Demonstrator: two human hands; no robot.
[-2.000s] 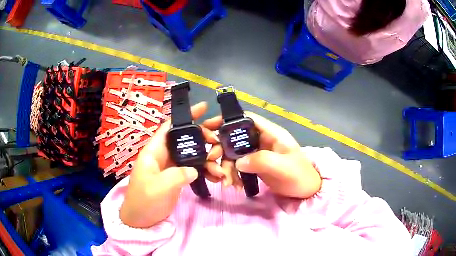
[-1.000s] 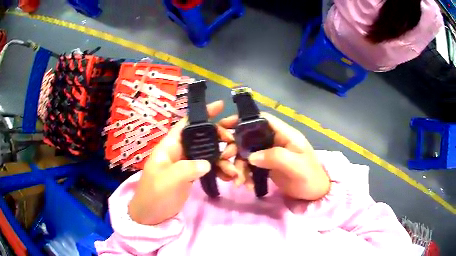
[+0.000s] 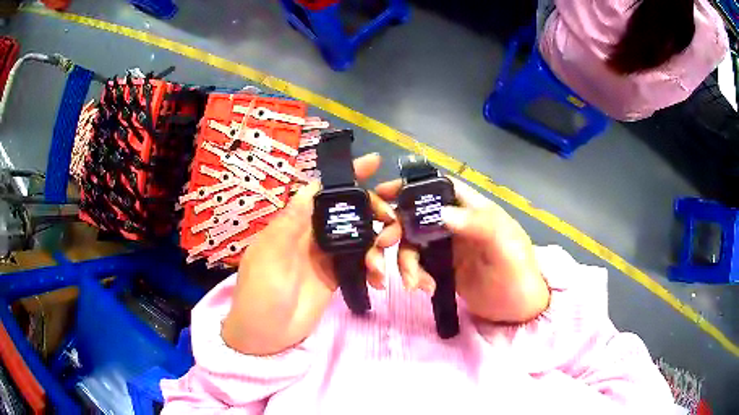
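Note:
My left hand [image 3: 279, 271] holds a black smartwatch [image 3: 342, 220] over my lap, its screen up and lit with white text lines. My left thumb is not clearly visible. My right hand [image 3: 498, 263] holds a second smartwatch [image 3: 413, 212] beside it, also lit with white text. My right thumb lies over the right part of that screen. Black straps extend above and below both cases. The upper strap of the right watch ends in a small metal buckle. The two cases are close together but apart.
Stacked red trays with pale pink-strapped watches [image 3: 243, 174] stand at left, beside trays of black watches [image 3: 121, 158]. A blue cart frame [image 3: 105, 304] is at lower left. A seated person in pink [image 3: 628, 53] is at upper right. Blue stools [image 3: 703, 241] stand on the floor.
The watches and hands have shifted right in view, as have the trays. The screens were dim one second ago and now show bright text. My right thumb has moved up onto the screen.

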